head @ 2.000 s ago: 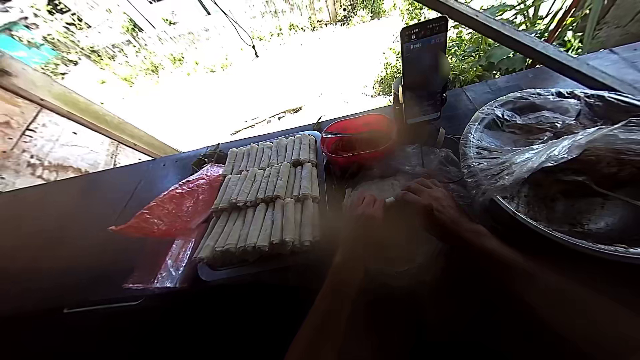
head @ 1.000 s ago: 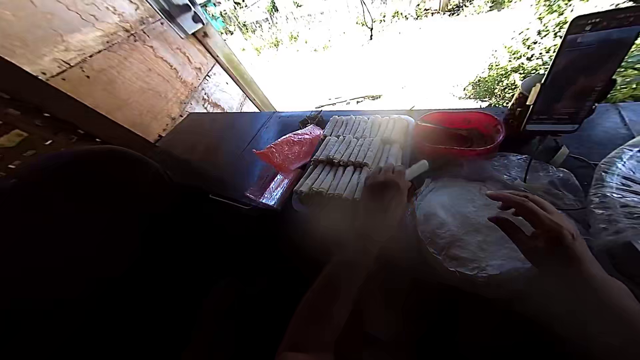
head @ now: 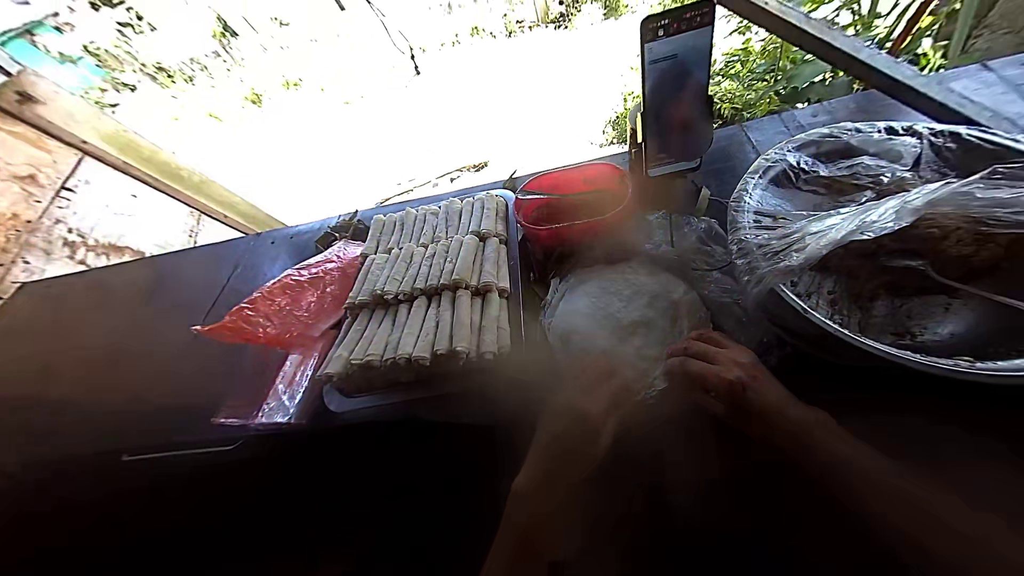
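Observation:
A round stack of thin pale wrappers (head: 628, 308) lies on plastic in front of me. My left hand (head: 596, 392) is at its near edge, blurred, and its fingers are hard to make out. Against the right near edge of the stack rest the curled fingers of my right hand (head: 712, 368); whether they pinch a wrapper is hidden. Left of the stack, rows of rolled wrappers (head: 428, 320) are piled on a metal tray (head: 516, 280). Behind the stack stands a red plastic container (head: 572, 200) with something dark inside.
A large metal basin (head: 896, 364) partly covered with clear plastic, holding dark filling and a utensil handle, stands at the right. A phone (head: 677, 96) stands upright at the back. A red plastic bag (head: 292, 300) and clear packaging (head: 284, 392) lie left of the tray.
My left hand has moved from the tray of rolls back to the wrapper stack. My right hand, raised with spread fingers a second ago, has come down to the stack's edge. The view has swung right.

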